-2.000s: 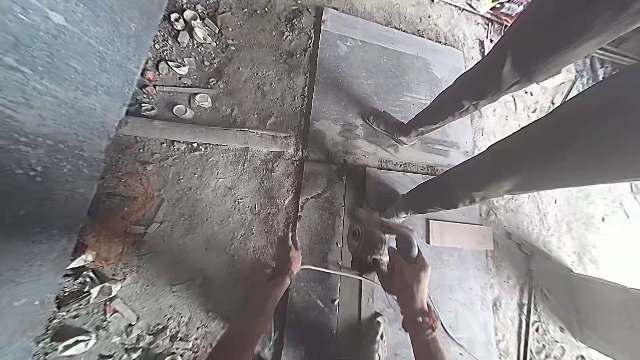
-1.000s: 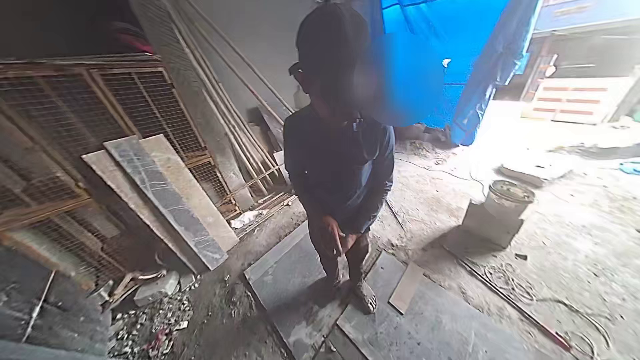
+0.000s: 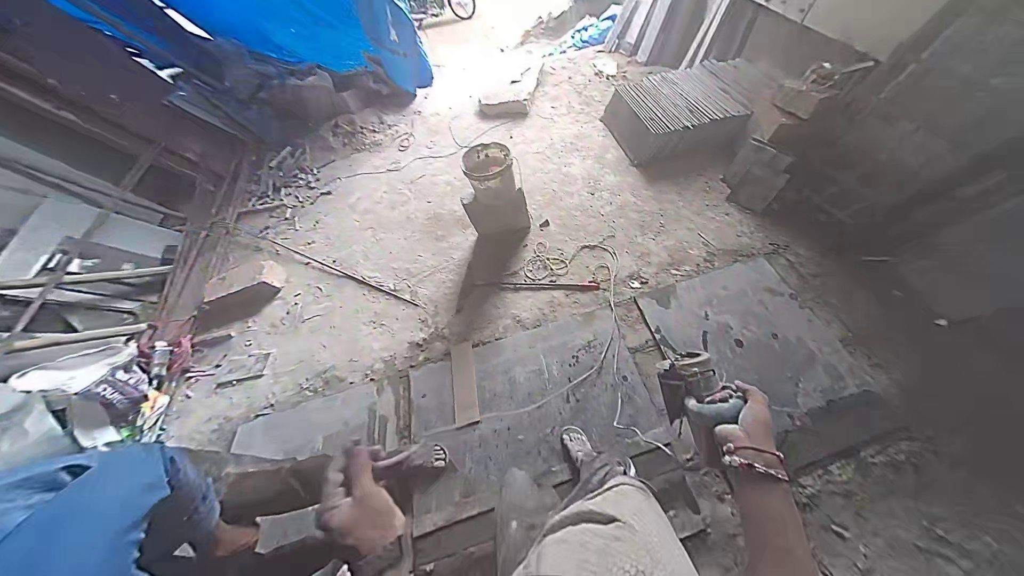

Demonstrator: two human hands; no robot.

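Observation:
My right hand [image 3: 744, 424], with bracelets at its wrist, grips a corded handheld power tool [image 3: 690, 370] at the right. The tool is over grey stone slabs [image 3: 552, 368]; whether it touches them cannot be told. My left hand [image 3: 362, 506] is blurred at lower left, in front of another person's legs, with its fingers partly bent; whether it holds anything is unclear. A pale cord [image 3: 614, 352] runs over the slabs towards the tool. A narrow brown strip [image 3: 465, 384] lies across a slab. My foot [image 3: 578, 445] rests on the slabs.
A person in blue [image 3: 88, 512] is close at lower left. Ahead stand a bucket [image 3: 488, 164] and a block [image 3: 500, 212]. A red-tipped rod [image 3: 552, 286] and coiled cord lie on the dusty ground. Stacked tiles [image 3: 680, 104] stand back right; a loose stone block [image 3: 244, 288] lies left.
The view has swung widely. Two seconds ago both my hands were low over the slabs, the right one on the power tool; the right hand still holds it now.

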